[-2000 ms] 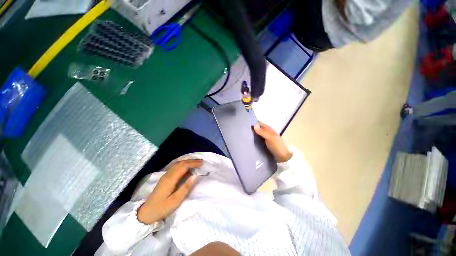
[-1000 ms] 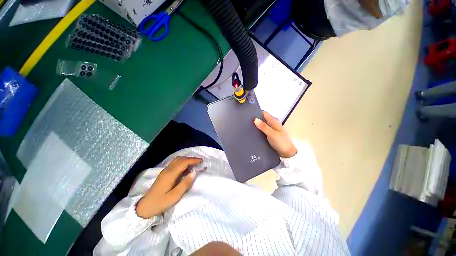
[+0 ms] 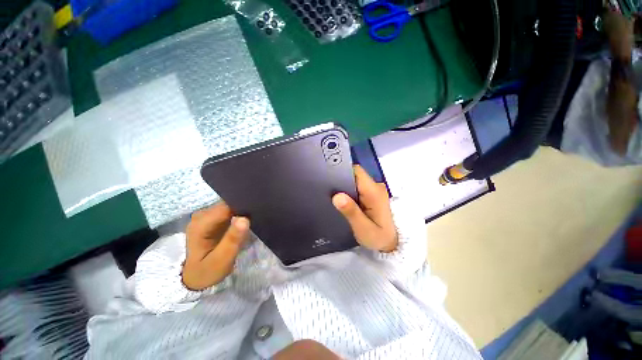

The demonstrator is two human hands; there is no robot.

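Observation:
The dark grey tablet point(image 3: 285, 197) is held up in front of my body, its back facing me, with a small logo near the lower edge. An upright oval with round camera openings point(image 3: 333, 147) shows at its upper right corner. My left hand point(image 3: 215, 246) holds the tablet's left lower edge, thumb on the back. My right hand point(image 3: 369, 214) grips the right edge, thumb on the back. The fingers behind the tablet are hidden.
Bubble wrap point(image 3: 243, 98) and a white sheet point(image 3: 158, 126) lie on the green mat point(image 3: 338, 91). A small clear bag point(image 3: 267, 22), lens sheet point(image 3: 324, 15), blue scissors point(image 3: 386, 20), blue bin point(image 3: 123, 15) and blister tray point(image 3: 28, 77) are beyond. A black hose point(image 3: 542, 98) hangs right.
The tablet has moved left, away from the hose end, and turned. My left hand has come up from my lap and taken hold of its left edge. The view has shifted left.

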